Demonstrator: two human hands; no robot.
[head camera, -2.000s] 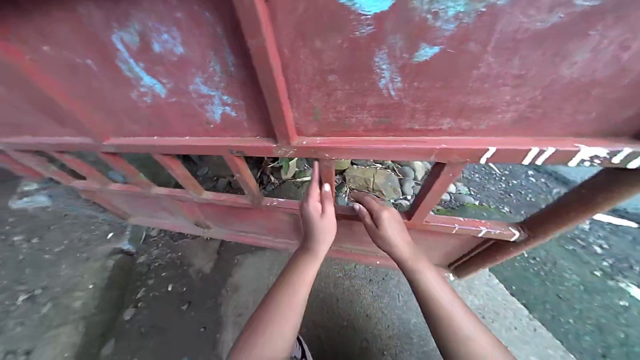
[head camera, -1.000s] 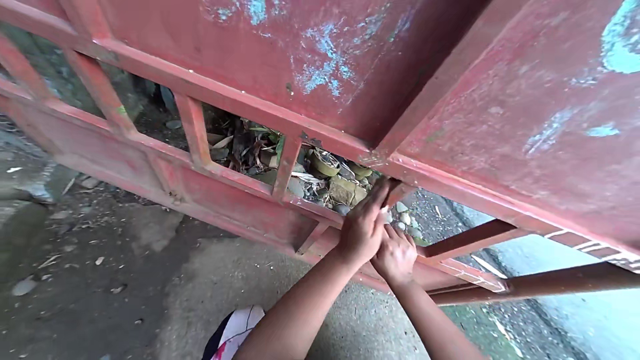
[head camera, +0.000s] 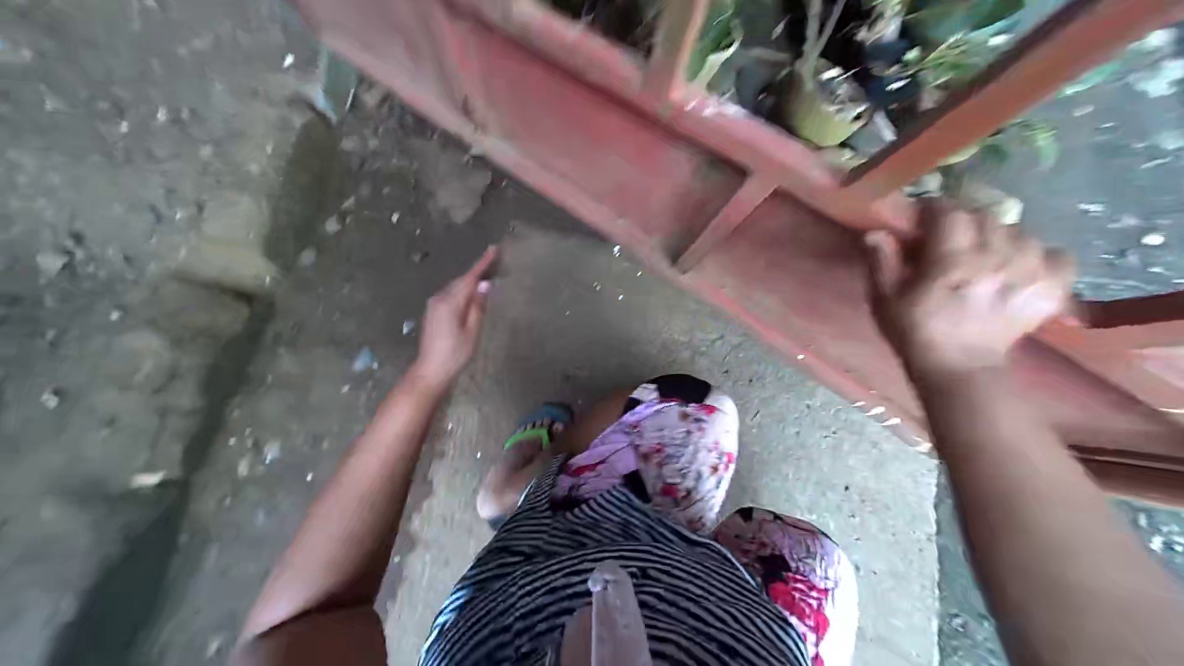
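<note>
A red painted metal gate (head camera: 592, 157) slants from the upper left down to the right edge. On its horizontal rail lies my right hand (head camera: 971, 277), blurred, with the thumb on the near side and the fingers over the bar. My left hand (head camera: 453, 324) hangs above the concrete to the left of the gate, touching nothing. Its fingers are close together and point up and to the right; whether anything small is between them cannot be told.
Under me is a concrete slab (head camera: 832, 462). Rough ground with a low kerb (head camera: 227, 264) lies at left. Leafy plants (head camera: 832, 102) and stones show behind the gate bars. My knees in flowered trousers (head camera: 684, 444) and a sandalled foot (head camera: 541, 430) are below the gate.
Both hands were together at the gate's bars; my left hand has come away to the left, while my right hand remains on the gate. The view has swung down toward my body.
</note>
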